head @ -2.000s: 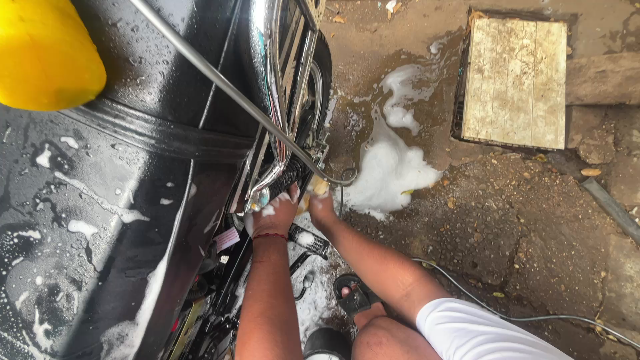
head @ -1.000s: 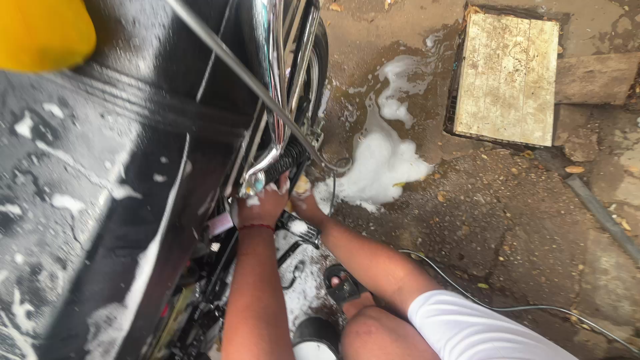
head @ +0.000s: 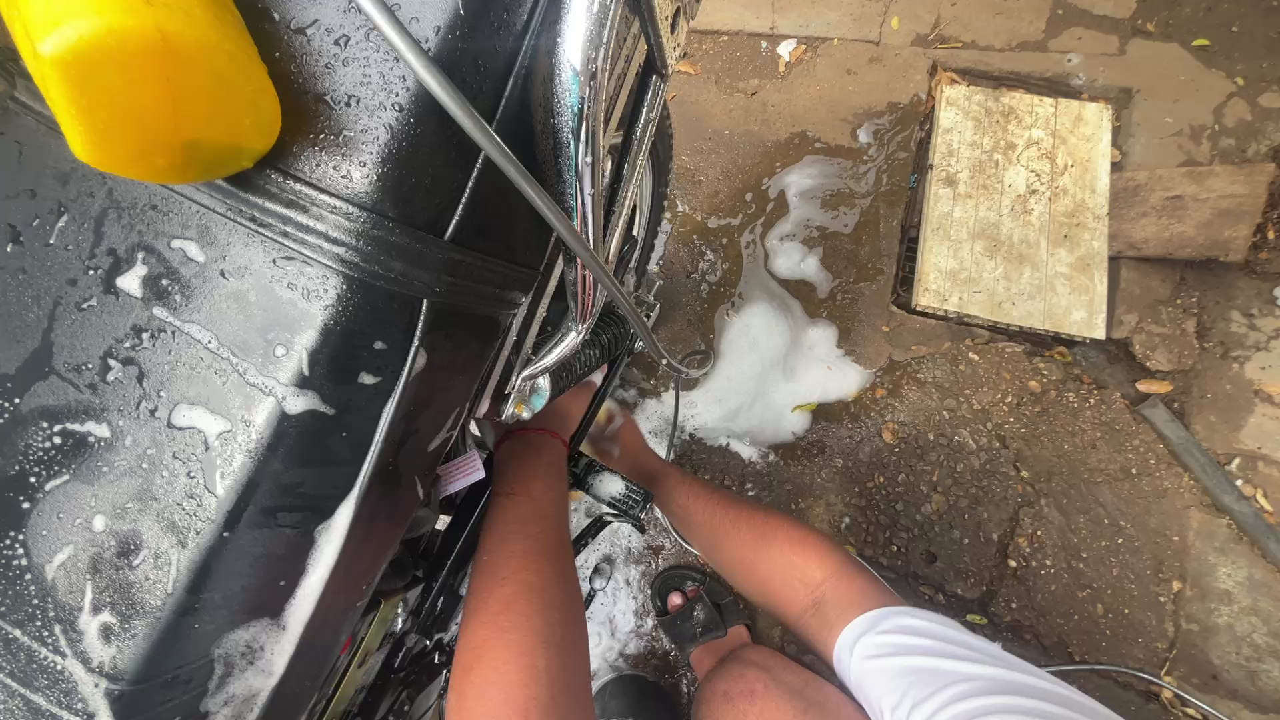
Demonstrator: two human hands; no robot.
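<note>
A wet black motorcycle seat (head: 300,235) with soap suds fills the left side, beside a chrome grab rail (head: 580,200). My left hand (head: 565,400) reaches in under the rail's lower end, by a black coil spring shock absorber (head: 590,350); its fingers are hidden. A red cord is around that wrist. Just to its right, my right hand (head: 615,435) is low beside the frame, with something yellowish and foamy near its fingers, too unclear to name. A black footrest (head: 615,490) with foam on it lies just below the right hand.
A yellow plastic container (head: 150,90) is at the upper left. A grey metal rod (head: 500,150) with a looped end crosses the view. White foam (head: 780,350) lies on wet ground, left of a pale panel (head: 1015,205) over a grate. A sandalled foot (head: 690,605) and a thin cable (head: 1130,672) are below.
My left hand has gone deeper behind the lower end of the chrome rail; more of it showed in the earlier frames. The right hand stays close beside it.
</note>
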